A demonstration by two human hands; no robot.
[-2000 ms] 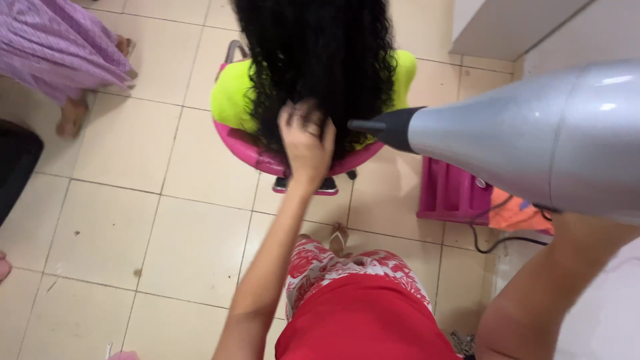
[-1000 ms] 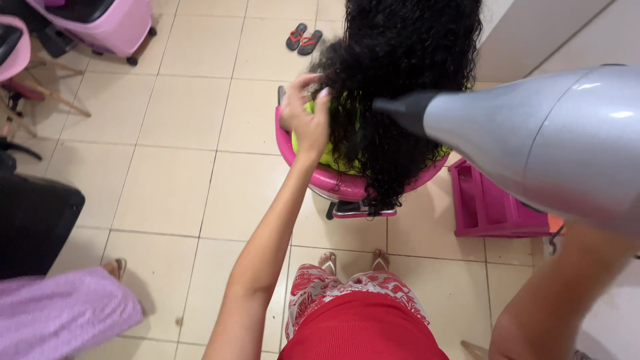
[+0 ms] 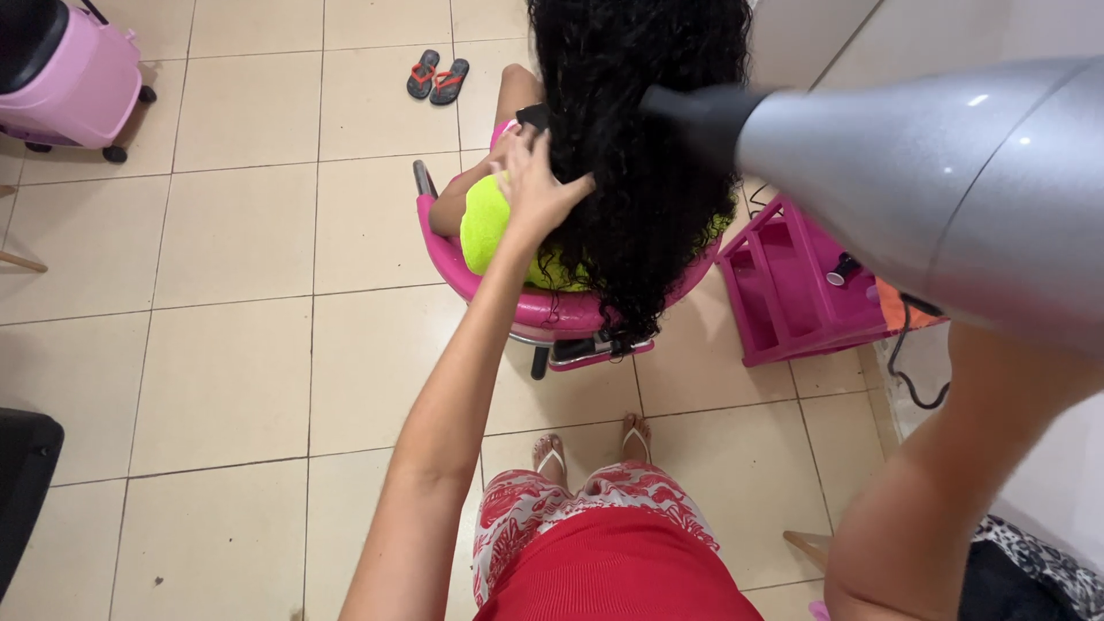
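Observation:
Long black curly hair (image 3: 642,172) hangs down the back of a person seated in a pink salon chair (image 3: 561,308). A neon yellow towel (image 3: 487,226) lies over the person's shoulders. My left hand (image 3: 542,185) is at the left edge of the hair, fingers spread, with no strand plainly gripped. At the right is a silver hair dryer (image 3: 914,164) whose black nozzle (image 3: 703,121) points left at the hair. The dryer's body hides most of my right hand (image 3: 1018,354), which is raised beneath it and holds it up.
A magenta plastic trolley (image 3: 776,293) stands right of the chair, with an orange cloth (image 3: 901,306) and a dark cord (image 3: 901,362) near it. Flip-flops (image 3: 438,78) lie on the tiled floor. Far left are a pink wheeled cart (image 3: 82,82) and a black object (image 3: 26,483).
My left hand has moved from low in the hair to its left edge. The strands it lifted one second ago have dropped. The person in a purple garment is out of view.

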